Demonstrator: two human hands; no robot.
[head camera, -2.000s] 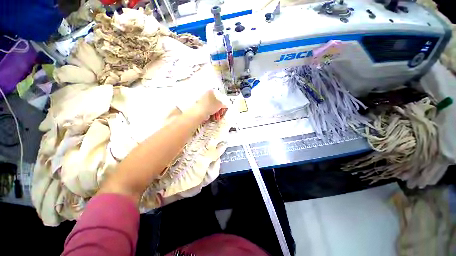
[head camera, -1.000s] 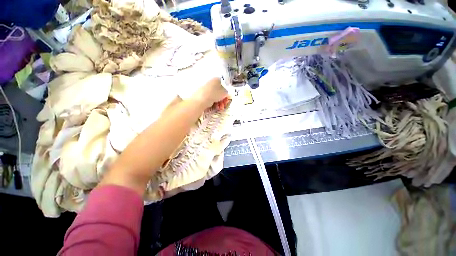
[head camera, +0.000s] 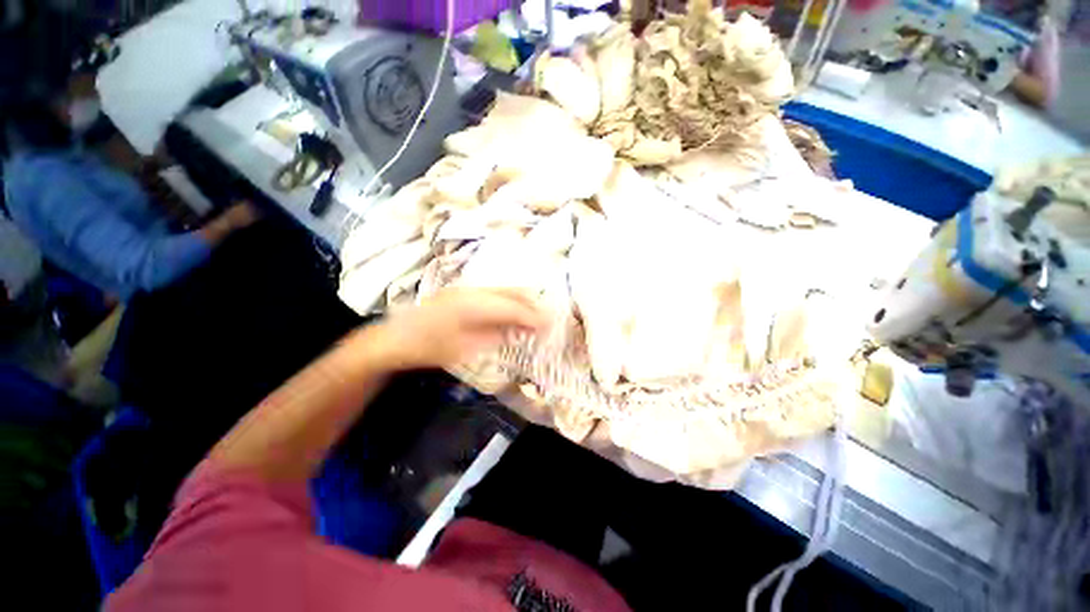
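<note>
A large cream garment piece (head camera: 669, 275) lies heaped on the machine table, left of the sewing machine head (head camera: 1004, 287). Its gathered edge (head camera: 681, 401) runs along the front of the heap up to the needle area. My left hand (head camera: 472, 329) is blurred and lies on the left end of that edge; its fingers are partly lost against the bright cloth, so its grip is unclear. A narrow pale strip (head camera: 827, 502) hangs from near the presser foot over the table's front edge. My right hand is not in view.
Darker tan ruffled pieces (head camera: 699, 78) lie behind the garment. Pale lilac strands (head camera: 1052, 502) are at the far right. A blue-sleeved person (head camera: 108, 221) sits at the left near another grey machine (head camera: 383, 90). A purple basket (head camera: 430, 12) is at the top.
The view has swung left. My left hand has moved from beside the needle leftward along the gathered edge, which now lies more stretched out. The hanging strip now curves.
</note>
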